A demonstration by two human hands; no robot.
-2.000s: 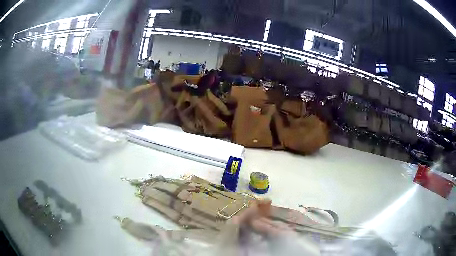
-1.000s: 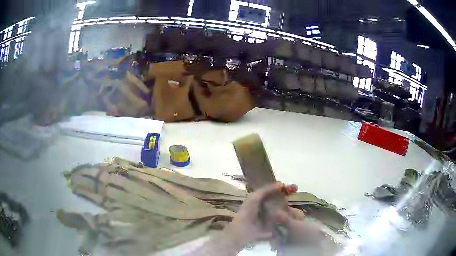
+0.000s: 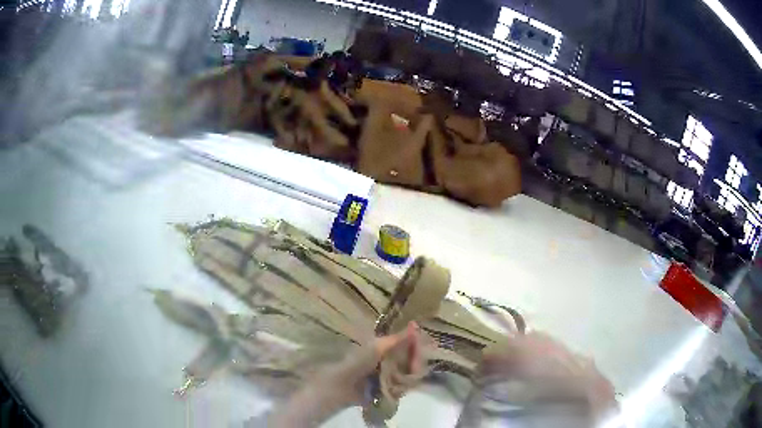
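Note:
A large pile of khaki shoulder straps (image 3: pixel 292 288) lies on the white table in front of me. My left hand (image 3: pixel 380 376), at the bottom centre, holds one khaki strap (image 3: pixel 430 288) whose upper part curls in a loop above the pile. My right hand (image 3: pixel 543 376) is to the right of it, over the right end of the pile. It is blurred, and its fingers and anything in them cannot be made out.
A blue box (image 3: pixel 347 224) and a round yellow and blue item (image 3: pixel 393 244) stand behind the pile. White sheets (image 3: pixel 292 171) and brown bags (image 3: pixel 397 138) lie farther back. A red crate (image 3: pixel 692 294) is at right. Darker strap tangles are at far left (image 3: pixel 38 280) and lower right (image 3: pixel 718 393).
The view has swung left and tilted. The held strap stood up straight and now bends in a loop. My hands were close together; my right hand is now apart, to the right.

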